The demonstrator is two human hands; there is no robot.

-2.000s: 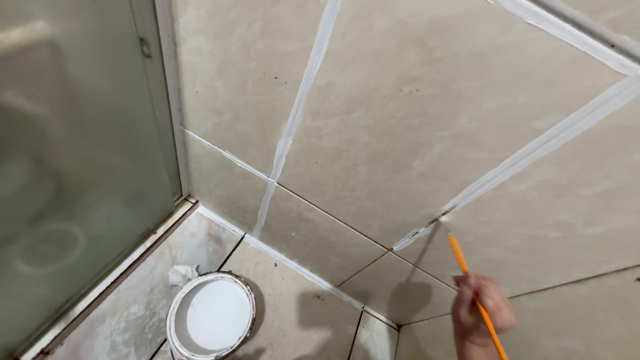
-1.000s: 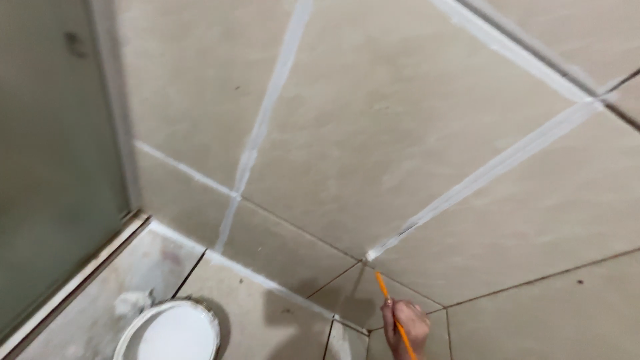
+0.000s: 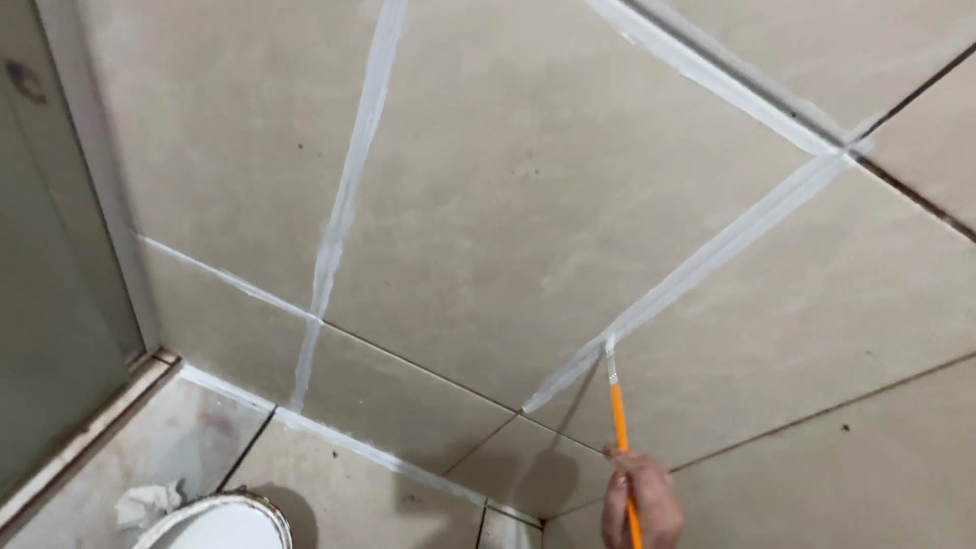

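Note:
My right hand (image 3: 644,499), at the lower right, grips a thin paintbrush (image 3: 620,419) with an orange handle. Its pale bristle tip touches a white-coated joint (image 3: 686,274) between beige wall tiles (image 3: 496,191). The white coat runs down that joint to a crossing with a dark, uncoated joint. Another white-coated joint (image 3: 352,179) lies to the left. At the bottom left, an open round tub (image 3: 229,526) of white paint or a similar coating is partly cut off by the frame edge. My left hand is out of view.
Crumpled white paper or tissue (image 3: 149,503) lies on the tiled floor (image 3: 252,457) beside the tub. A frosted glass panel (image 3: 53,305) stands at the left above a metal track (image 3: 91,435). White coating also lines the joint between wall and floor.
The brush first moved down the joint to the dark crossing, and now its tip is higher up the joint. White now covers the dark gap seen near the joint's lower end. The view has shifted.

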